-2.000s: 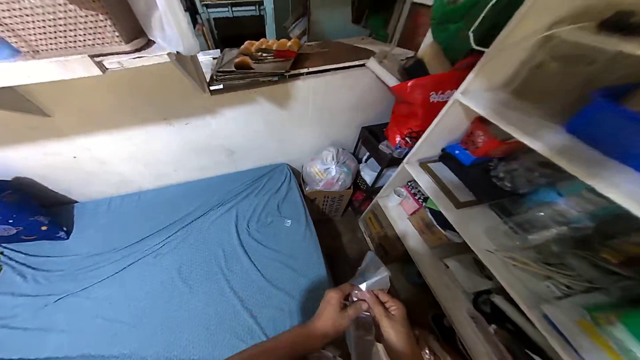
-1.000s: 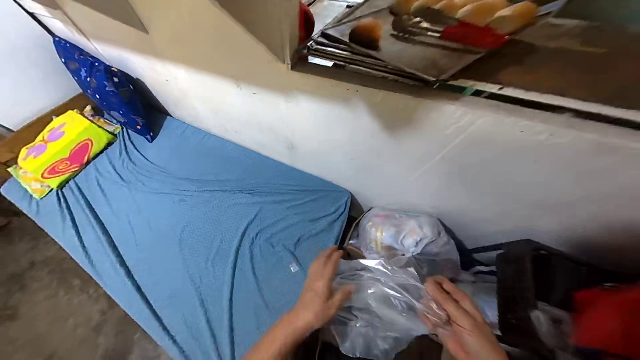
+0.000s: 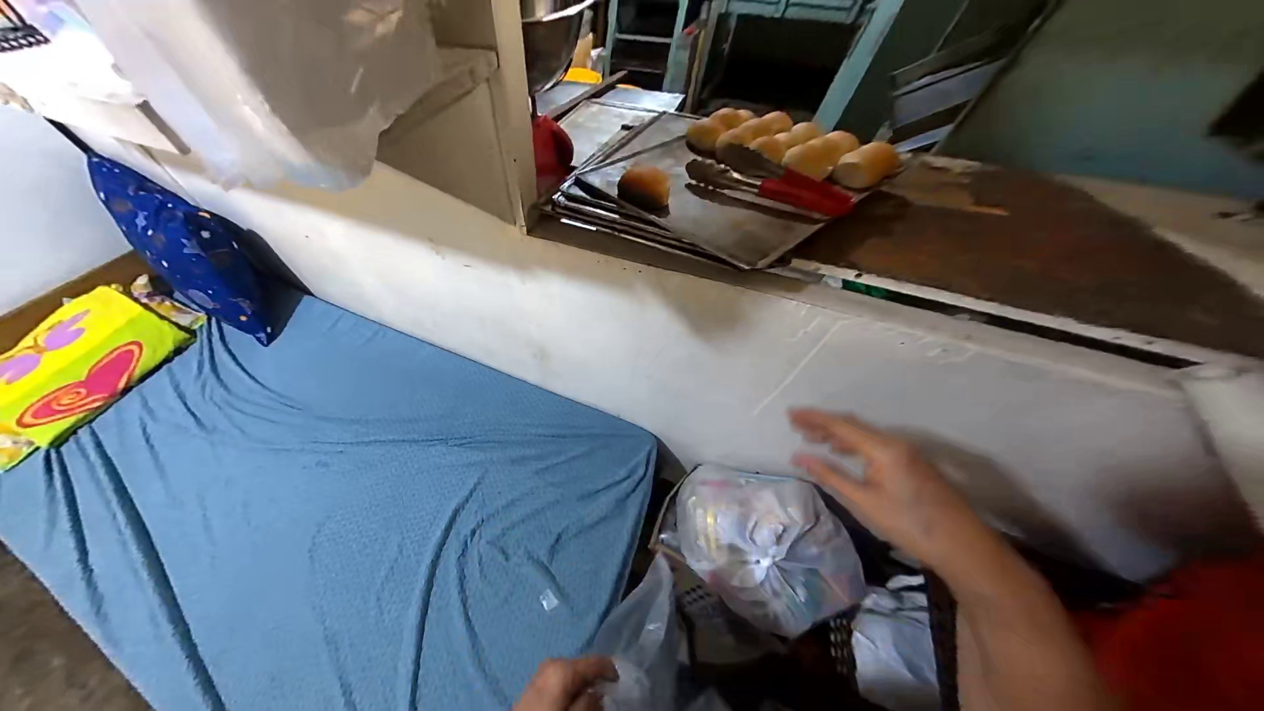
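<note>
My left hand (image 3: 568, 683), at the bottom edge, grips a clear plastic bag (image 3: 642, 632) beside the corner of the blue-covered bed. My right hand (image 3: 879, 474) is raised with fingers apart and nothing in it, just above a knotted plastic bag of mixed items (image 3: 765, 553). Beyond it, on the ledge, bread rolls (image 3: 815, 153) lie on a metal tray (image 3: 731, 222). Tongs with red handles (image 3: 805, 193) rest against the rolls. A single browner roll (image 3: 644, 186) sits apart at the tray's left side.
A blue fitted sheet (image 3: 395, 464) covers the bed at left, with a dark blue patterned pillow (image 3: 183, 242) and a folded yellow cloth (image 3: 84, 370) on it. A low white wall (image 3: 592, 336) carries the ledge. Translucent plastic (image 3: 286, 89) hangs at upper left. Something red (image 3: 1185, 632) is at lower right.
Both hands were on the clear plastic bag; my right hand has let go and risen away from it. My left hand still holds the bag, lower down. The view has swung.
</note>
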